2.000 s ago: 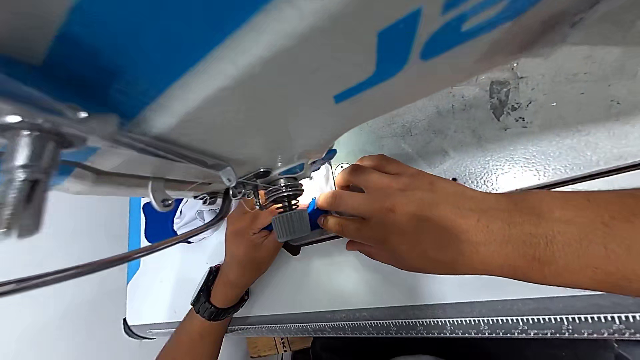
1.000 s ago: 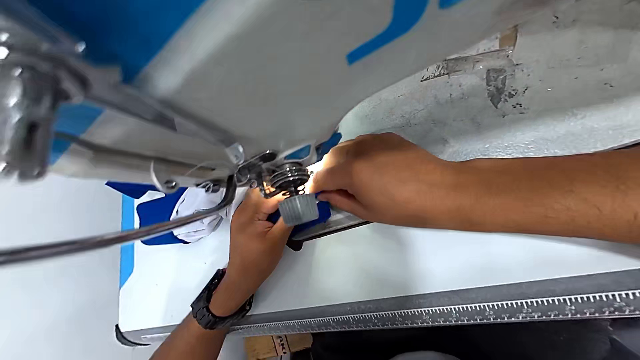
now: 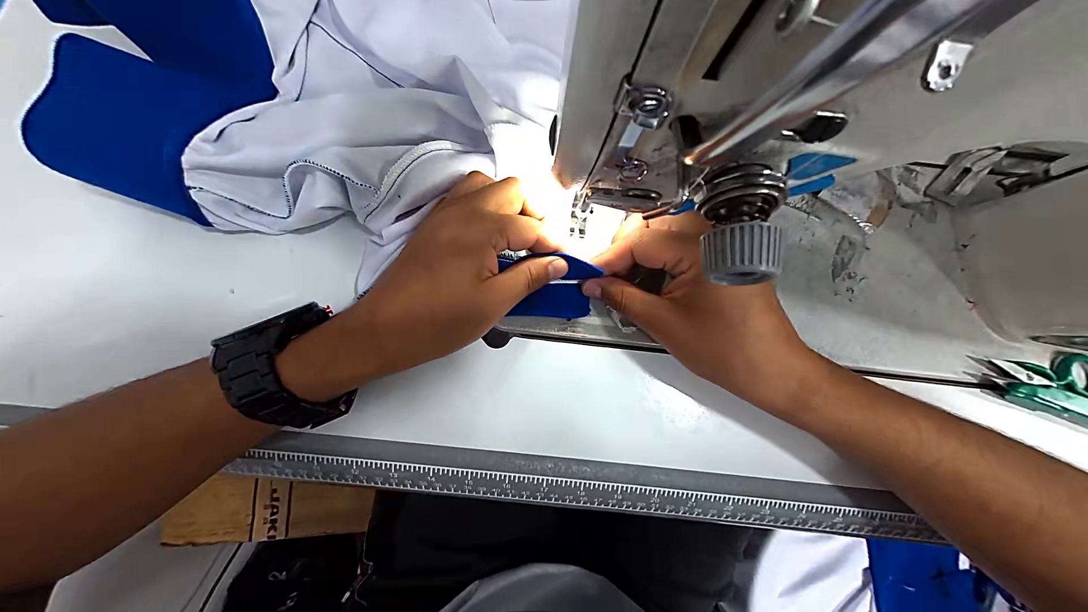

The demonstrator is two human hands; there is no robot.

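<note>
Under the lit needle area of a sewing machine (image 3: pixel 629 127), both hands pinch a folded blue fabric piece (image 3: pixel 552 302). My left hand (image 3: pixel 467 255), with a black watch on its wrist, presses thumb and fingers on the blue fold just left of the presser foot (image 3: pixel 580 219). My right hand (image 3: pixel 705 289) grips the right end of the same fold between thumb and index finger; its other fingers are partly hidden behind the machine's tension knob (image 3: pixel 742 252). A white garment (image 3: pixel 340 144) with a blue panel (image 3: pixel 110 127) lies bunched behind and left of my left hand.
Green-handled thread snips (image 3: pixel 1050 387) lie at the right on the table. A ruler strip (image 3: pixel 544 489) runs along the table's front edge. Below it are a cardboard piece (image 3: pixel 323 510) and more white and blue fabric (image 3: pixel 918 574). The machine head overhangs the upper right.
The view has shifted greatly, now showing the needle area and the white garment. Both hands remain at the blue fabric, whose fold between them is now visible.
</note>
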